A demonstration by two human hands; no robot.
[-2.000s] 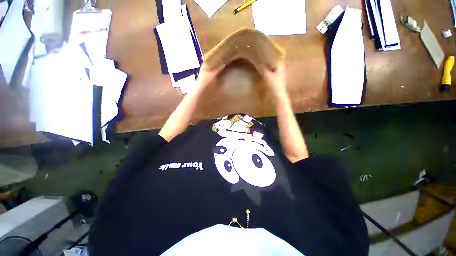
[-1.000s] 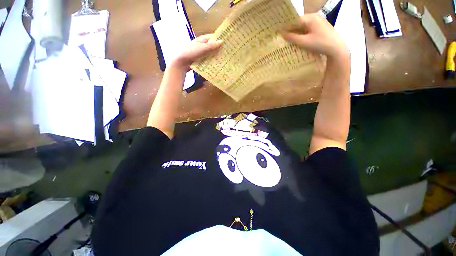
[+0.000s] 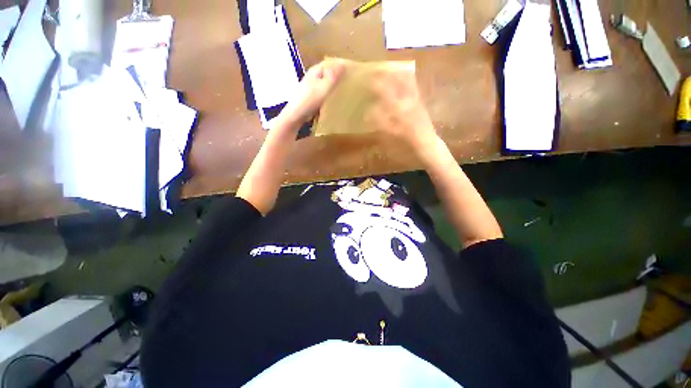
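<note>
A cream ticket paper (image 3: 345, 106), now a smaller folded rectangle, is held above the brown table in front of me. My left hand (image 3: 322, 82) grips its left edge near the top corner. My right hand (image 3: 395, 106) lies over its right part and is motion-blurred; its fingers look spread across the paper, and whether they grip it is not clear. The printing on the paper cannot be made out.
Bundles of white and dark pieces lie left (image 3: 269, 72) and right (image 3: 530, 91) of my hands. A loose white pile (image 3: 102, 151) and a clipboard (image 3: 144, 45) are at far left. A white sheet (image 3: 424, 23), pen (image 3: 367, 7) and yellow-handled cutter (image 3: 685, 106) lie on the table (image 3: 454, 106).
The paper was bent in both hands, then spread open with its printed grid showing, and is now folded smaller. Both hands have come closer together.
</note>
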